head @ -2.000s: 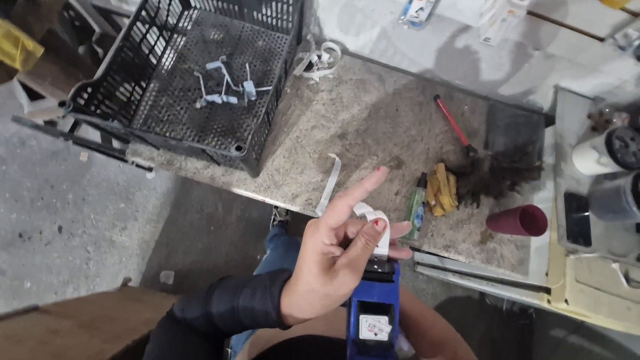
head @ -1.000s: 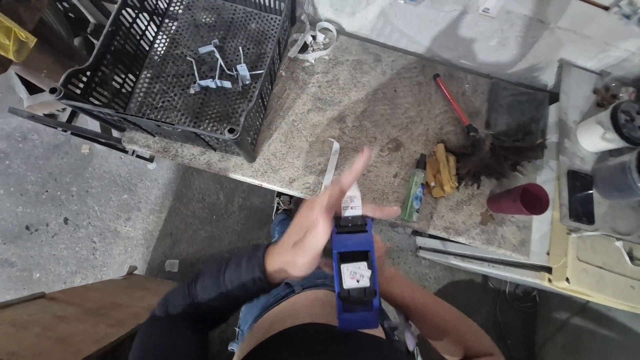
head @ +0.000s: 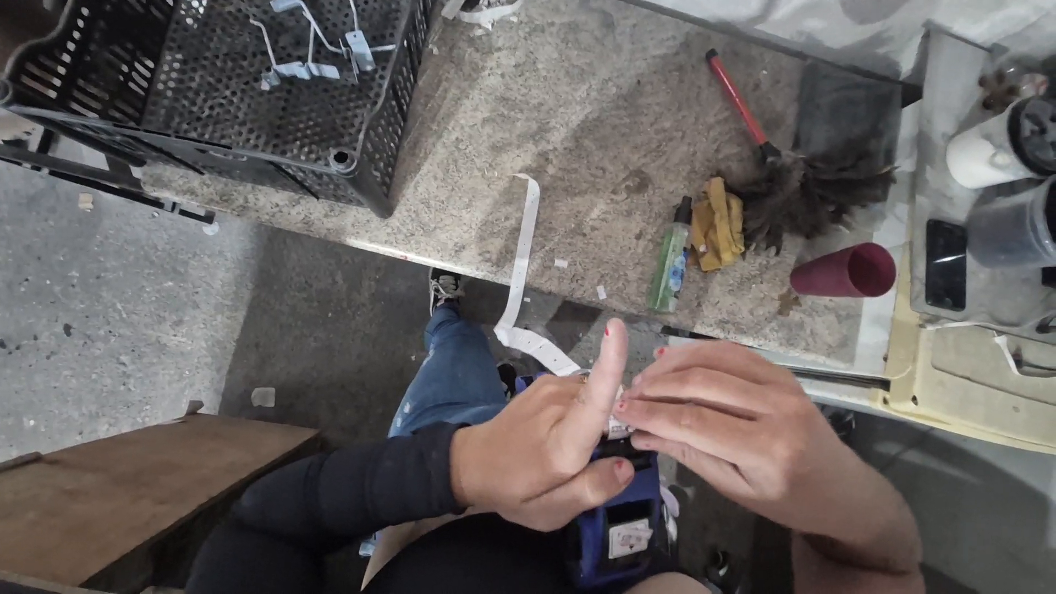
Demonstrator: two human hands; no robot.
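A blue plastic handheld label gun (head: 623, 528) is upright against the lap, its lower part showing between my hands. A white label strip (head: 521, 247) runs from the worktop edge down behind my left hand. My left hand (head: 549, 450), in a dark sleeve, lies over the gun's top left side, one finger pointing up and the thumb apart; its other fingers are hidden. From the right, my right hand (head: 734, 421) brings its bent fingertips together on a small printed white piece of the strip (head: 617, 425) at the gun's top.
On the stone-like worktop (head: 577, 107) stand a black plastic crate (head: 379, 124) with metal hooks (head: 301, 70), a green spray bottle (head: 670, 260), a crumpled yellow cloth (head: 718, 223), a red-handled feather duster (head: 800, 194) and a maroon cup (head: 841, 271). A phone (head: 945, 264) lies at right.
My right hand has come up from beside the gun to its top, where its fingertips meet the strip. My left hand has turned and lowered over the gun. The view is nearer the worktop.
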